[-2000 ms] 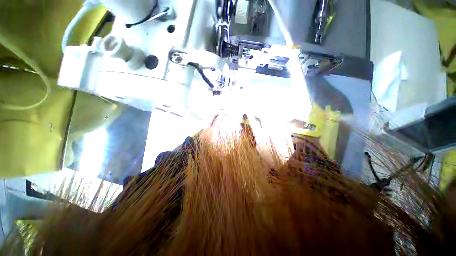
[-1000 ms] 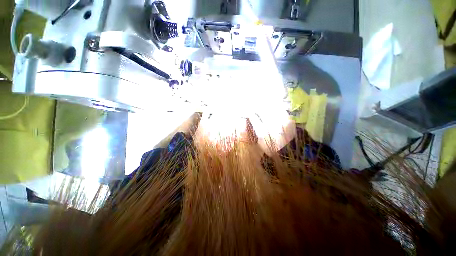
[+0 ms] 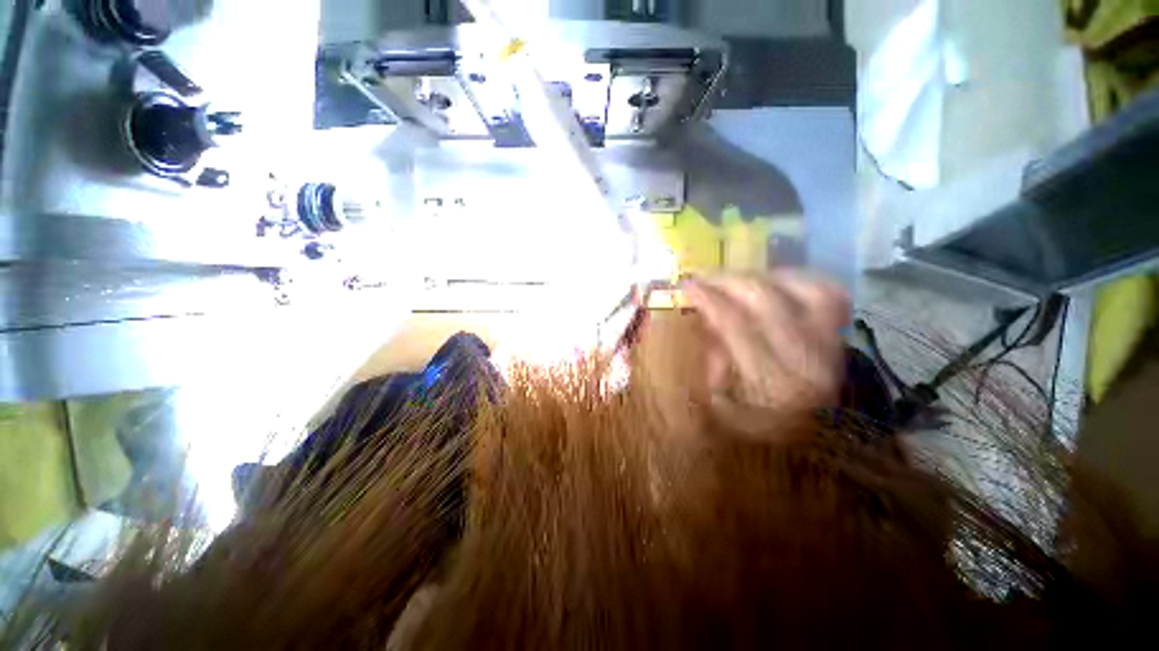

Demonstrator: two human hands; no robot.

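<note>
The white sewing machine head fills the left, with its dark round dials. The needle area is lost in white glare. My right hand is blurred, its fingers bent, right of the glare beside a small yellow-edged piece. Whether it grips anything cannot be told. My left hand is not clearly made out; glare and reddish-brown hair cover the place above its dark sleeve. Yellow patches lie on the machine bed behind my right hand.
A grey-framed dark panel stands at the right, with black cables below it. A crumpled white sheet lies behind it. Yellow-green material shows at the far right and at the lower left. Hair covers the lower view.
The view has shifted closer and to the right, so the machine head sits further left. My right hand has come out of the glare and hair, up and to the right.
</note>
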